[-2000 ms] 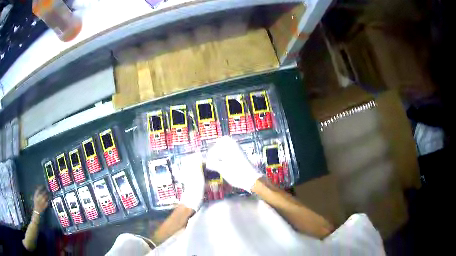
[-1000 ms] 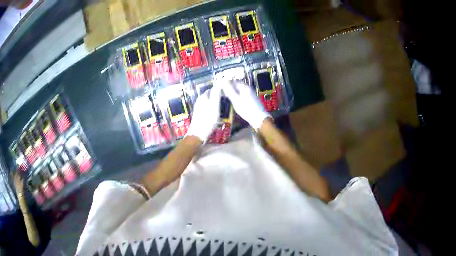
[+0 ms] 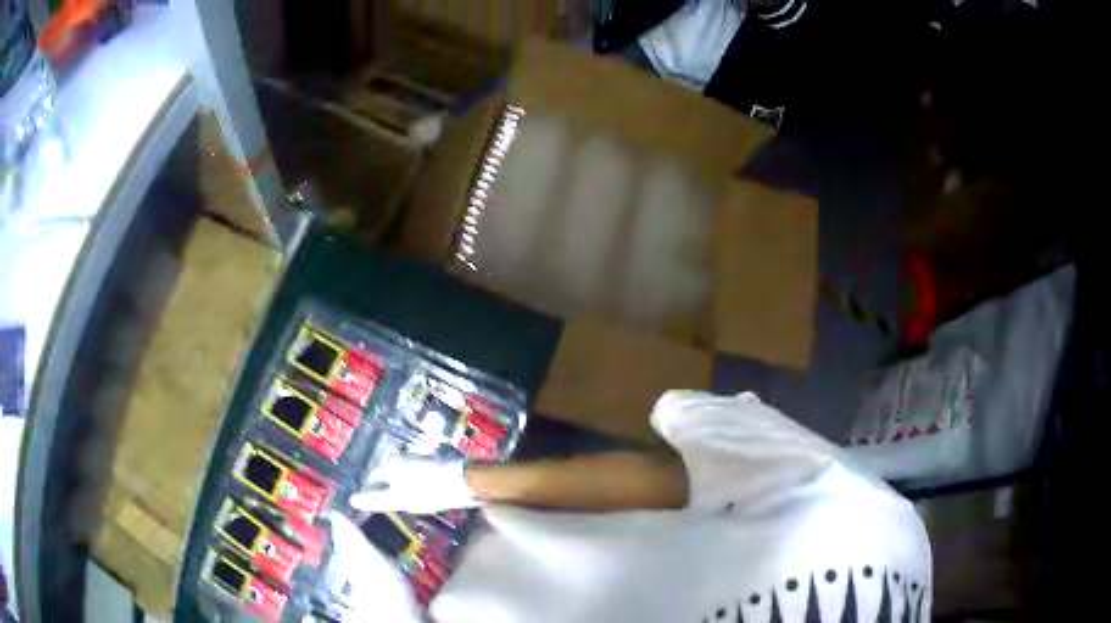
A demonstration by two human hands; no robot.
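Observation:
The clear plastic tray (image 3: 518, 420) lies turned on the dark green bench top, with yellow-framed, red-keypad phones (image 3: 290, 410) in its pockets. My right hand (image 3: 420, 484), in a white glove, is over the tray's middle with fingers pointing left. My left hand (image 3: 368, 572), also white-gloved, is blurred at the tray's near part. A phone (image 3: 390, 533) shows between the hands. My fingertips blur into glare, so I cannot tell whether either hand holds anything.
An open brown carton (image 3: 761, 274) with rows of ridged whitish plastic stands beyond the bench. A raised white shelf (image 3: 91, 158) with cardboard below is on the left. A white printed sack (image 3: 962, 389) lies right. Dark clothing with white stripes (image 3: 731, 49) shows at the top.
My view has swung right, so the tray now appears lower left and rotated, and the carton is central. The second tray has left the picture. My hands remain over the tray.

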